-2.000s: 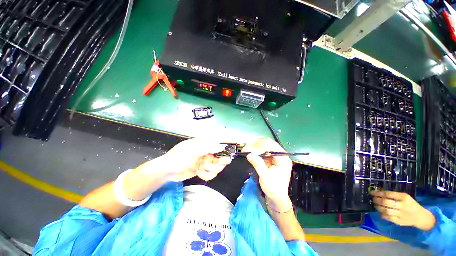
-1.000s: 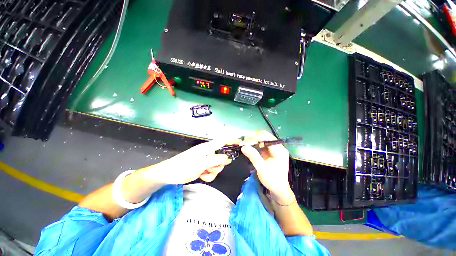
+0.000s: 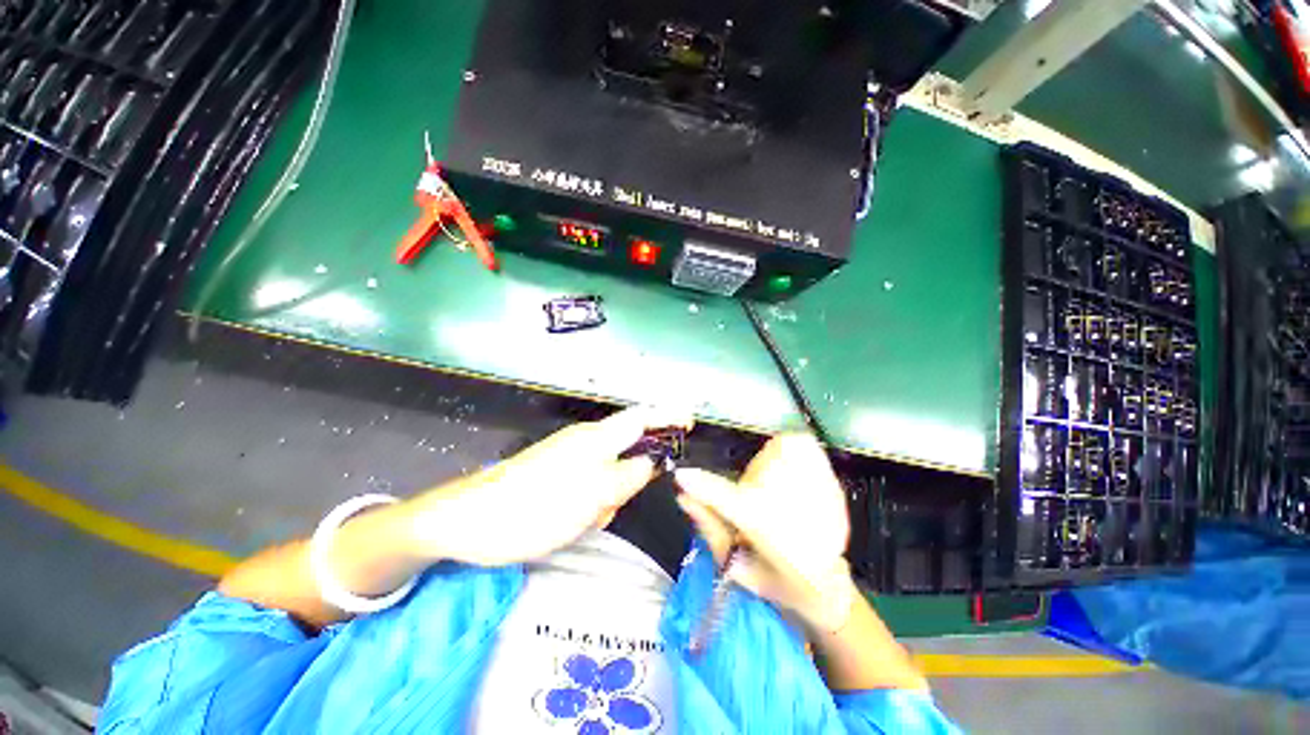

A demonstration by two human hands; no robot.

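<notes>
My left hand (image 3: 560,485) holds a small dark module (image 3: 660,444) in its fingertips, over the lap at the bench edge. My right hand (image 3: 776,520) is close to its right, slightly blurred, with thumb and finger pinched near the module. A slim dark tool, perhaps tweezers (image 3: 713,603), slants down from my right hand and is blurred. Its tip and whether it touches the module cannot be made out. Another small module (image 3: 575,313), a black frame with a silvery middle, lies loose on the green bench.
The black hot-melt machine (image 3: 647,158) stands at the back centre, with red-handled nippers (image 3: 447,223) at its left front corner. Black trays (image 3: 1106,373) stand right, more trays (image 3: 144,172) left. A black cable (image 3: 783,371) crosses the bench. Another person's blue sleeve (image 3: 1207,610) shows lower right.
My right hand has turned, and the slim tool that pointed right now slants downward. The other person's hand seen at the right trays two seconds ago is out of view.
</notes>
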